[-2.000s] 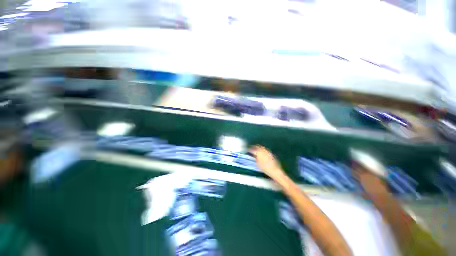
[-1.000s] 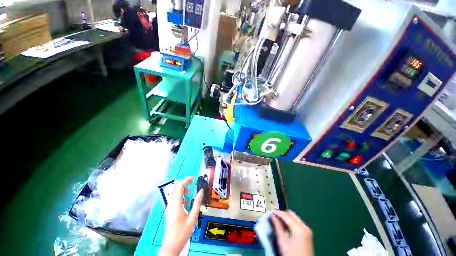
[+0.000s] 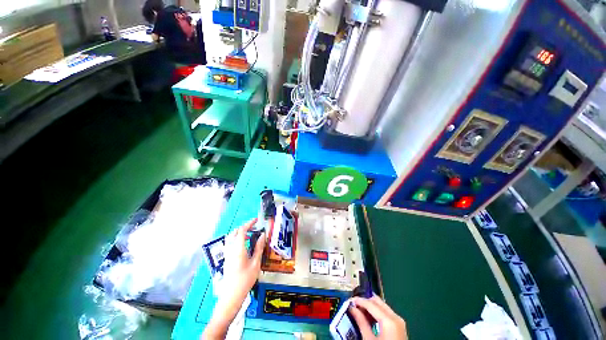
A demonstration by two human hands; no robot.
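Observation:
An upright panel (image 3: 284,231) with a pale edge and dark pattern stands in the orange-brown fixture (image 3: 278,263) on the left of the press base plate (image 3: 322,239). My left hand (image 3: 240,265) is at the fixture's left side, fingertips by its black clamp (image 3: 268,204); whether it grips anything is unclear. Another dark-patterned panel (image 3: 215,255) shows left of this hand, over the turquoise table. My right hand (image 3: 380,319) holds a pale-edged panel (image 3: 345,324) in front of the press, at the picture's bottom. A small black part (image 3: 362,285) shows just above it.
The blue press head (image 3: 339,184) and control panel (image 3: 492,126) rise behind and right. A box of clear film (image 3: 176,246) is on the floor left. Panels (image 3: 518,272) line the conveyor at right, near a white crumpled heap (image 3: 492,324). A person (image 3: 174,30) is at the back.
The view has shifted slightly. My left hand has closed in on the fixture's clamp side. My right hand is slightly lower, and the panel in it now shows its dark-patterned face.

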